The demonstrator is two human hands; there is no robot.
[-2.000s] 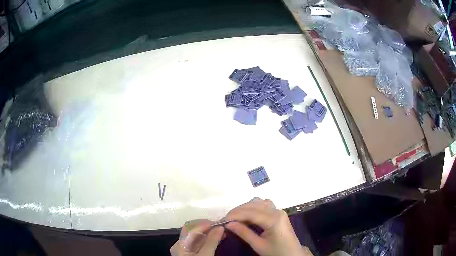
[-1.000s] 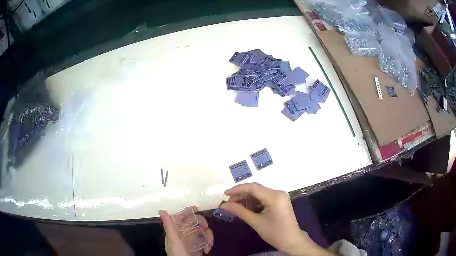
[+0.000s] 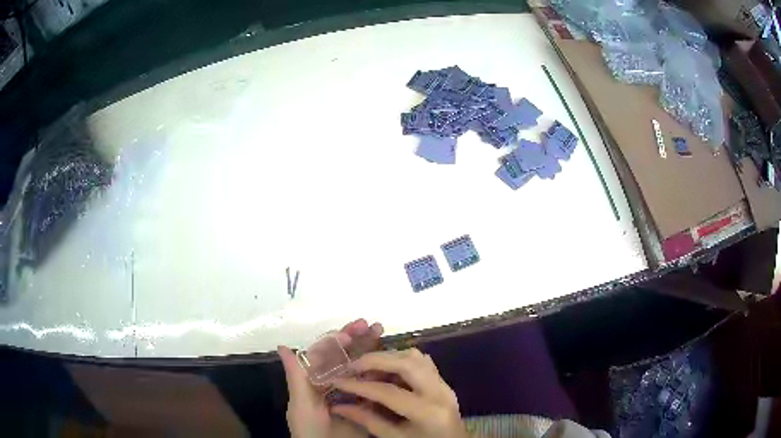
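My left hand [image 3: 307, 402] holds a clear plastic case [image 3: 325, 359], open, with a bright-edged rounded square showing, at the bench's front edge. My right hand [image 3: 402, 393] is over the case's lower part, fingers bent, with a bit of a dark blue circuit board [image 3: 344, 398] showing under the fingers. Two single circuit boards lie side by side near the front edge, one on the left [image 3: 423, 273] and one on the right [image 3: 461, 252]. A loose pile of circuit boards [image 3: 462, 107] lies farther back.
Two thin dark sticks [image 3: 292, 282] lie near the front edge. A green strip [image 3: 582, 145] lies right of the pile. Cardboard [image 3: 634, 111] at right bears clear bags [image 3: 685, 85]. A bag of dark parts [image 3: 64, 192] is at far left. A heap [image 3: 655, 398] sits below the bench.
A second single board now lies near the front edge. The case has been opened in my left hand. My right hand has moved left with a board to the case. The camera view has shifted.
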